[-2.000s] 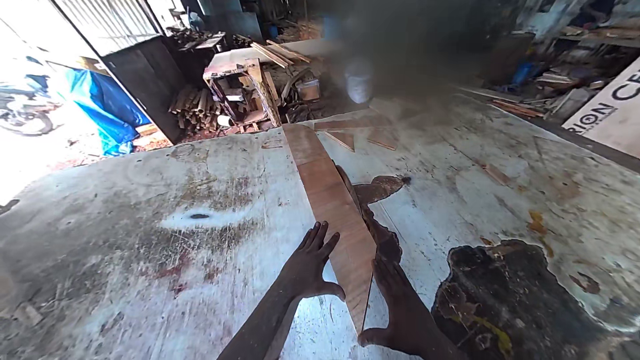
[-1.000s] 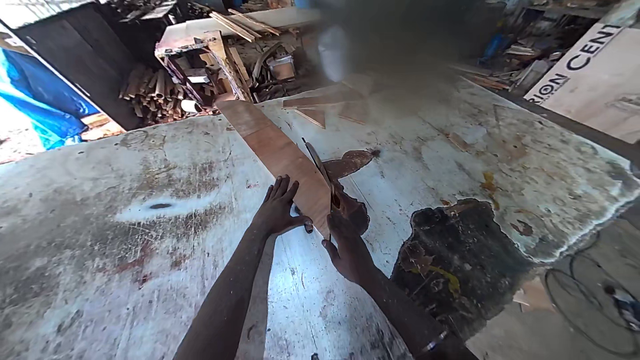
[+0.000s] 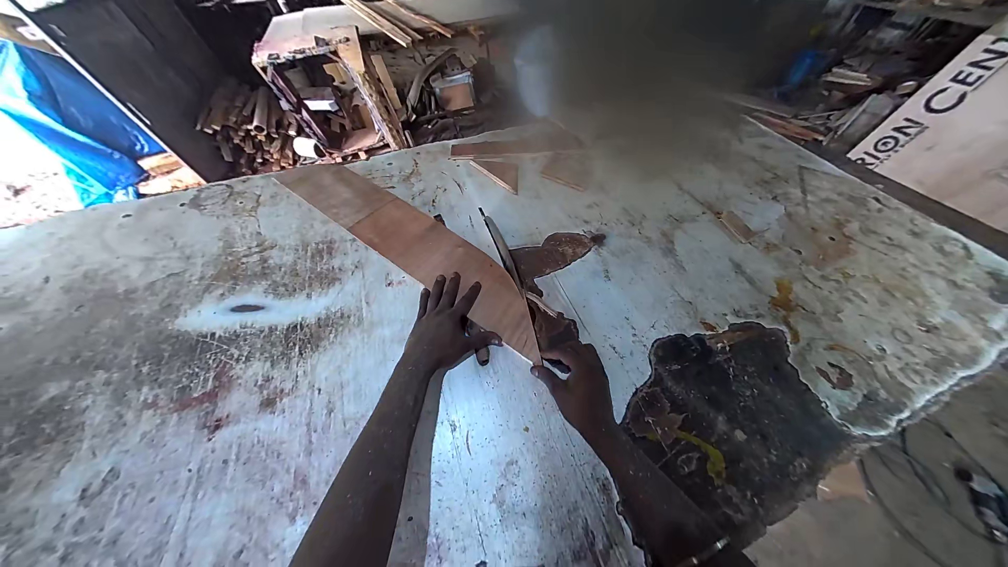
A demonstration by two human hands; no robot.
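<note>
A long thin wooden strip (image 3: 417,240), plywood or veneer, lies diagonally across the table, one side tapering to a point near me. My left hand (image 3: 447,327) rests over its lower left edge, fingers spread. At the pointed end, my right hand (image 3: 579,386) has its thumb on the tip, fingers curled beside it; the grip is partly hidden. A narrow dark tool (image 3: 501,248) lies against the strip's right edge, its kind unclear. Beneath the strip is a rod-like thing whose rounded end (image 3: 483,356) shows by my left thumb. A narrow wood offcut (image 3: 543,305) sits beside the tool.
The worn table (image 3: 315,449) has a ragged dark patch (image 3: 732,425) at right. Triangular wood offcuts (image 3: 498,175) lie towards the far edge, a small wood piece (image 3: 736,226) farther right. Beyond stand a cluttered rack (image 3: 370,87) and a lettered board (image 3: 945,118). A blur hides the upper middle.
The strip's far end has swung left, and both hands remain at its near part. My right hand was flatter along its edge two seconds ago; its fingers are now curled. The view has shifted.
</note>
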